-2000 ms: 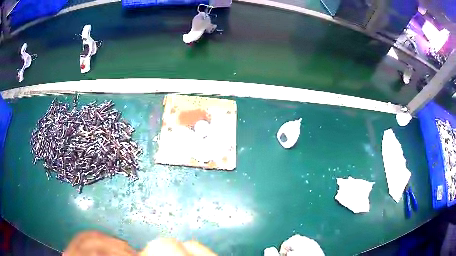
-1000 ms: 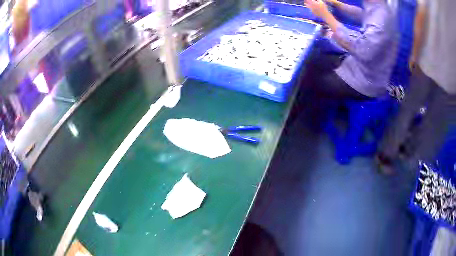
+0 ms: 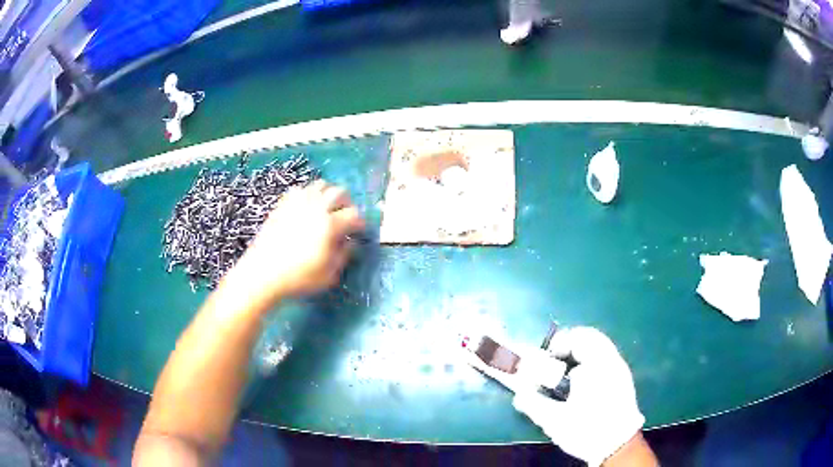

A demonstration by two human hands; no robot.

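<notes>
My right hand (image 3: pixel 585 392), in a white glove, is shut on a white workpiece (image 3: pixel 511 360) with a dark recess and a red spot at its far left tip, low over the front of the bench. My bare left hand (image 3: pixel 306 239) is blurred, at the right side of the pile of small metal pins (image 3: pixel 205 223). Its fingers bend toward the bench; whether it holds a pin cannot be told. The square grease board (image 3: pixel 452 219) lies right of the left hand, with a brown patch and white lumps on it.
A small white teardrop-shaped piece (image 3: pixel 604 173) and white scraps (image 3: pixel 732 285) lie at the right. A blue bin (image 3: pixel 82 274) of white parts stands at the left. Beyond the pale guide rail (image 3: pixel 548 112), workpieces (image 3: pixel 178 108) sit on the green belt.
The view has swung back from the right side to the bench front. Both hands are now over the bench, the gloved one holding a workpiece and the bare one at the pile.
</notes>
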